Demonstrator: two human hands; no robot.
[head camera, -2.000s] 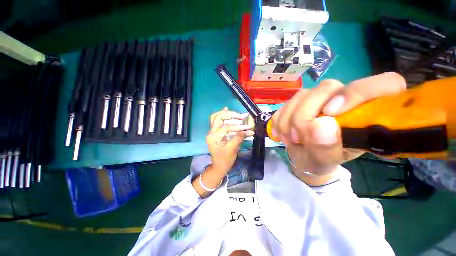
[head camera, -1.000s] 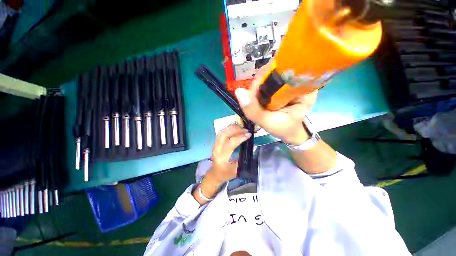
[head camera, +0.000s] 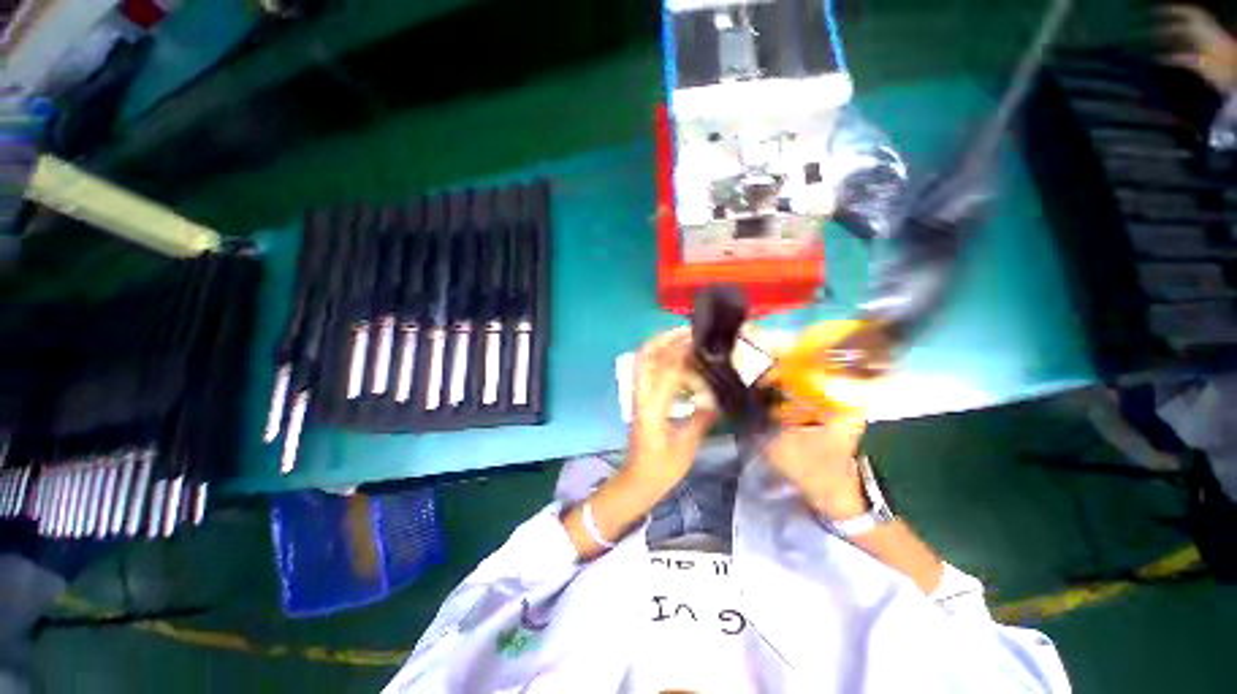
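Note:
My left hand (head camera: 668, 418) holds the black tripod assembly (head camera: 723, 353) upright in front of my chest; the part is blurred. My right hand (head camera: 821, 458) is just right of it, around the lower end of the orange electric screwdriver (head camera: 828, 369), which is blurred and has a dark top and cable running up to the right. The fingers of both hands are close together, and the screwdriver's tip is hidden. A white fixture plate (head camera: 627, 386) shows beside my left hand.
The screw feeder (head camera: 754, 170) stands on its red base (head camera: 668, 258) ahead, with a clear plastic bag (head camera: 868, 176) beside it. A foam tray of black units (head camera: 441, 418) lies left, more units (head camera: 129, 407) far left, black trays (head camera: 1153, 203) right. A blue basket (head camera: 332, 556) is below. Another person's hand (head camera: 1201, 48) shows top right.
The screwdriver has dropped from high in front of the feeder to beside the assembly, with my right hand lower. The tripod assembly has turned from slanting left to nearly upright. The view has shifted.

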